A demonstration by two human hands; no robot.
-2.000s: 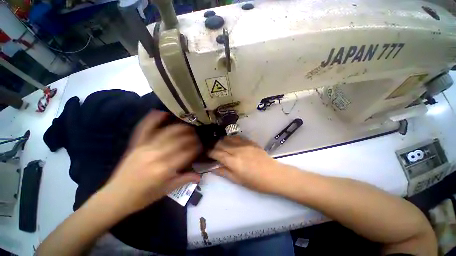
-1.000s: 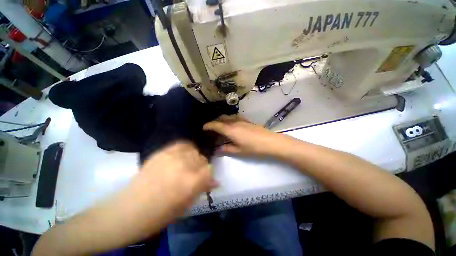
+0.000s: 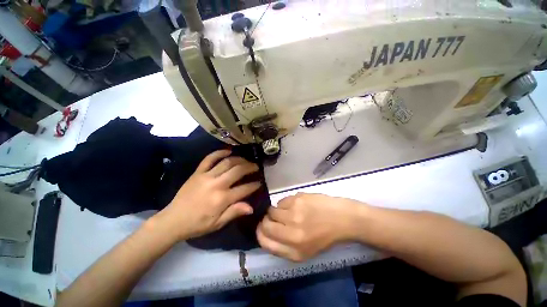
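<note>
A black garment (image 3: 111, 171) lies left of and under the head of the cream sewing machine (image 3: 336, 54). Its edge runs below the presser foot area (image 3: 262, 157), where the needle cannot be made out. My left hand (image 3: 216, 195) lies on the cloth just in front of the foot, fingers spread and pressing it down. My right hand (image 3: 300, 226) is nearer the table's front edge, its fingers closed on the right edge of the cloth. Dark thread snips (image 3: 337, 156) lie on the machine bed, right of the foot.
A long black slab (image 3: 45, 232) lies at the table's left. A small red-handled item (image 3: 66, 122) is at the far left. Part of another machine (image 3: 17, 222) shows at the left edge. A grey inset with round white parts (image 3: 507, 183) is at the table's right.
My left hand has moved from the front of the table up onto the cloth by the foot. My right hand has moved back towards me and grips the cloth edge. The garment is spread differently.
</note>
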